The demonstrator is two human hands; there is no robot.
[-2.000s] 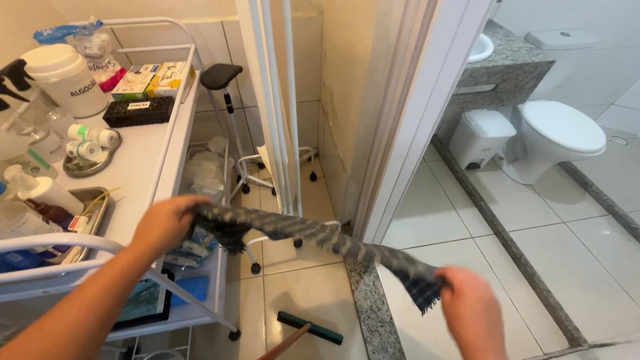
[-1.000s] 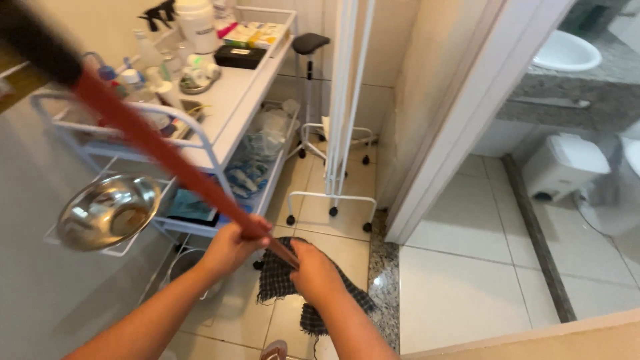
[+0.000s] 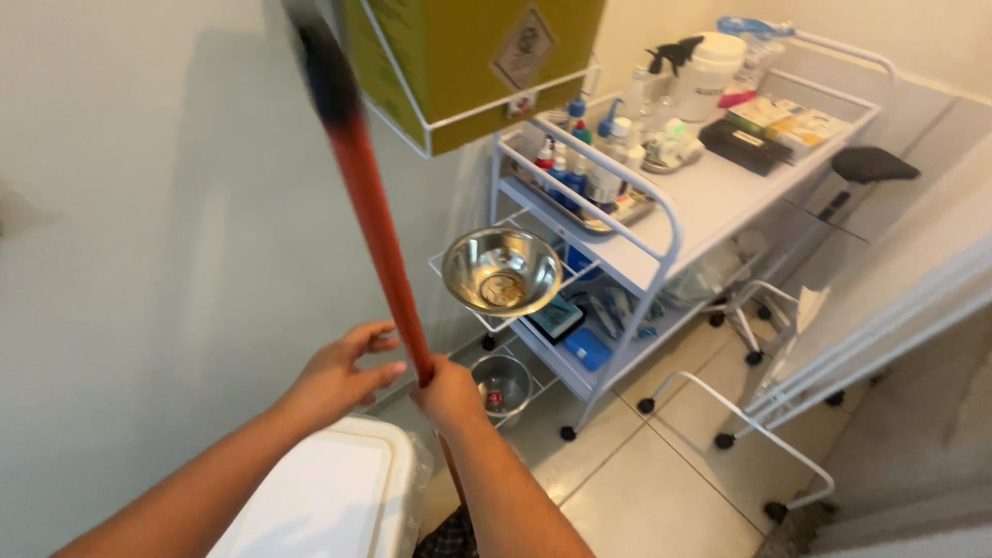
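Note:
My right hand (image 3: 453, 395) grips the lower part of a red pole (image 3: 380, 240) with a black end, which stands upright and tilts to the left. Just left of the pole is my left hand (image 3: 349, 376), its fingers apart and nothing in it. Below, at the bottom edge, part of a dark checked cloth (image 3: 448, 536) shows near the pole's lower end. The pole's foot is hidden. A steel bowl (image 3: 502, 271) sits in a wire holder to the right of the pole, with a metal pail (image 3: 502, 385) lower down.
A yellow sharps box (image 3: 473, 70) hangs in a wall rack near the pole's top. The white trolley (image 3: 744, 201) carries bottles and boxes. A white bin lid (image 3: 325, 496) lies below my left hand. To the right stand a black-seated stool (image 3: 874, 165) and a folding screen's wheeled foot (image 3: 756, 407).
The view has swung left. Two seconds ago both hands held the cloth stretched out; one second ago both were on the pole. My left hand has since come off the pole.

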